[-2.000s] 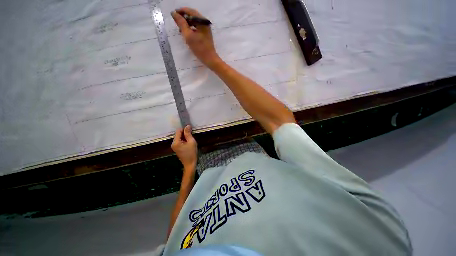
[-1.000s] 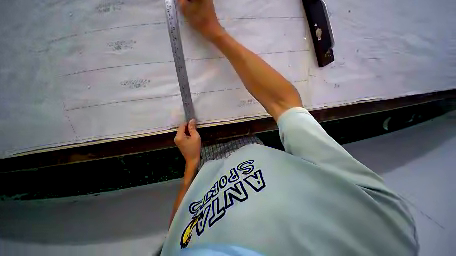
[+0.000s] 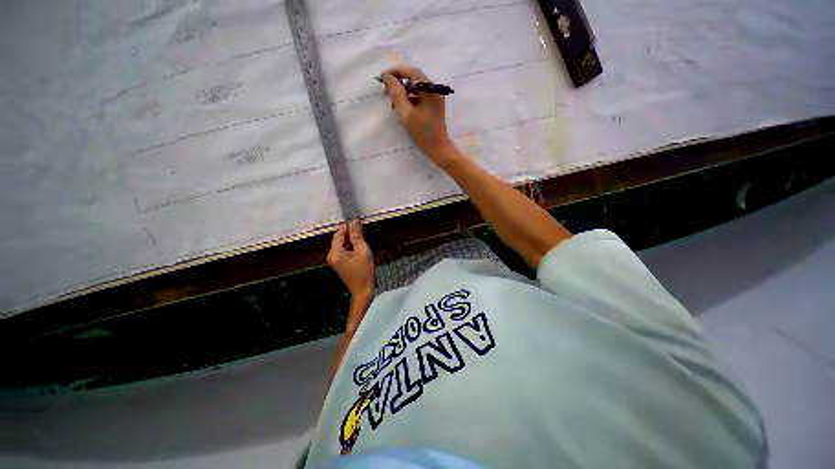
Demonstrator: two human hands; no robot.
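The steel rule (image 3: 319, 103) lies across the white pattern sheet (image 3: 220, 137), from the top edge of the picture down to the table edge. My left hand (image 3: 352, 261) pinches its near end at the table edge. My right hand (image 3: 421, 112) holds the black pen (image 3: 428, 87) to the right of the rule, with the pen's tip pointing left. Whether the tip touches the sheet I cannot tell. Thin drawn lines and small blocks of writing show on the sheet, mostly left of the rule. The rule's far end is out of view.
A dark brown oblong with a pale mark (image 3: 571, 41) lies on the sheet at the upper right, cut off by the top edge. Shiny tape (image 3: 560, 114) runs near it. The brown table edge (image 3: 265, 261) crosses the view above a dark green side. Pale floor (image 3: 778, 275) shows beyond.
My right hand with the pen has come back from the rule's far part, nearer to me and to the right. My left hand still holds the rule's near end. The view has shifted.
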